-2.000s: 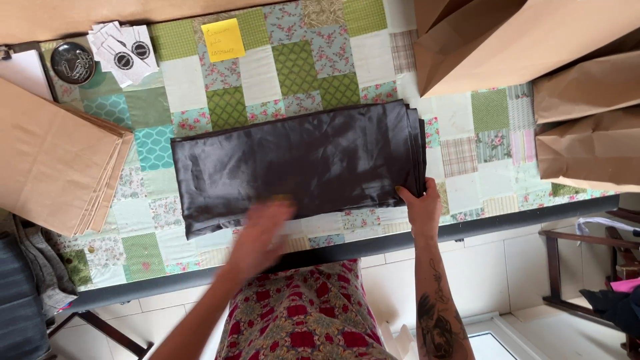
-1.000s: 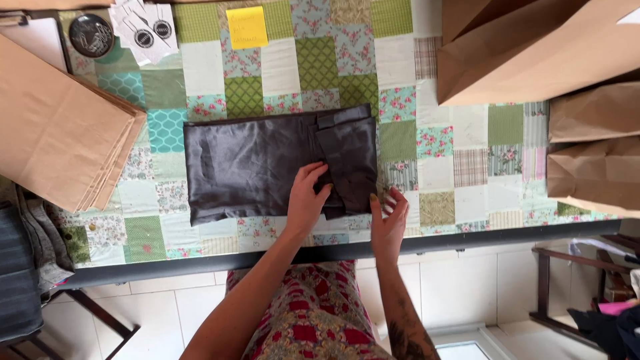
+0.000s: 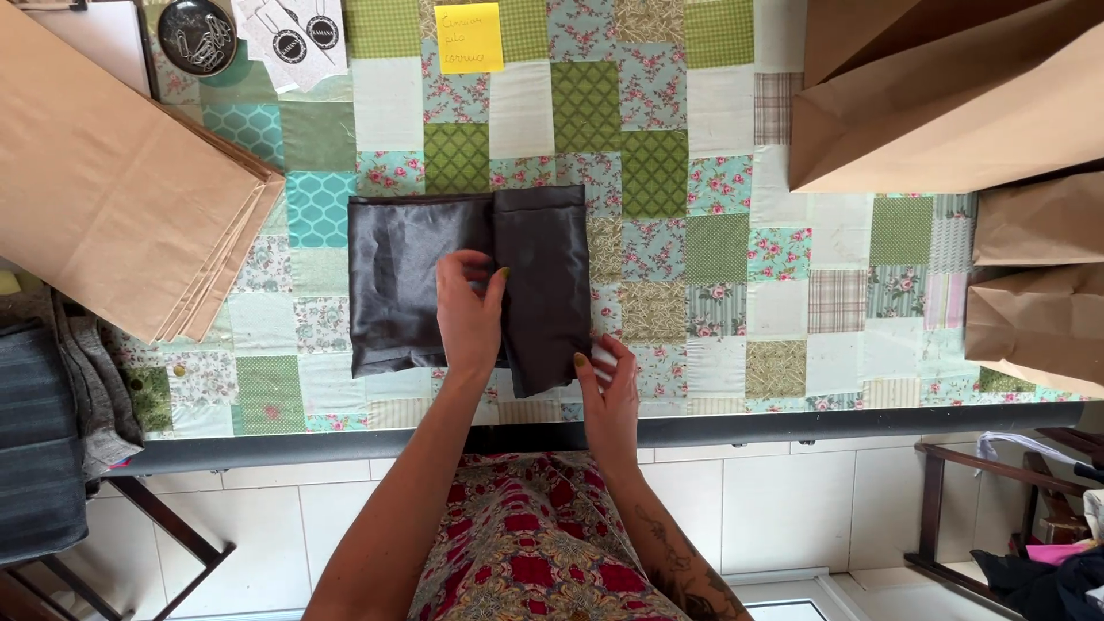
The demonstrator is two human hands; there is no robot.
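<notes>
A dark, shiny satin-like cloth (image 3: 405, 259) lies folded on the patchwork-covered table, with a folded-over flap (image 3: 548, 276) forming its right part. My left hand (image 3: 470, 315) rests over the middle of the cloth, its fingers curled and the thumb by the flap's left edge; whether the fingertips pinch fabric cannot be told. At the flap's lower right corner is my right hand (image 3: 608, 384), its thumb touching the edge and its fingers spread beside it.
Brown paper bags (image 3: 112, 172) lie stacked at left, and more paper bags (image 3: 931, 95) stand at right. A dark dish (image 3: 197, 36) of paper clips, printed tags (image 3: 293, 39) and a yellow sticky note (image 3: 470, 39) are along the far side. Dark folded clothing (image 3: 39, 448) hangs at the near left.
The cloth's right side was flat and extended farther two seconds ago; it is now folded inward and the bundle is shorter. Both hands have moved to the fold.
</notes>
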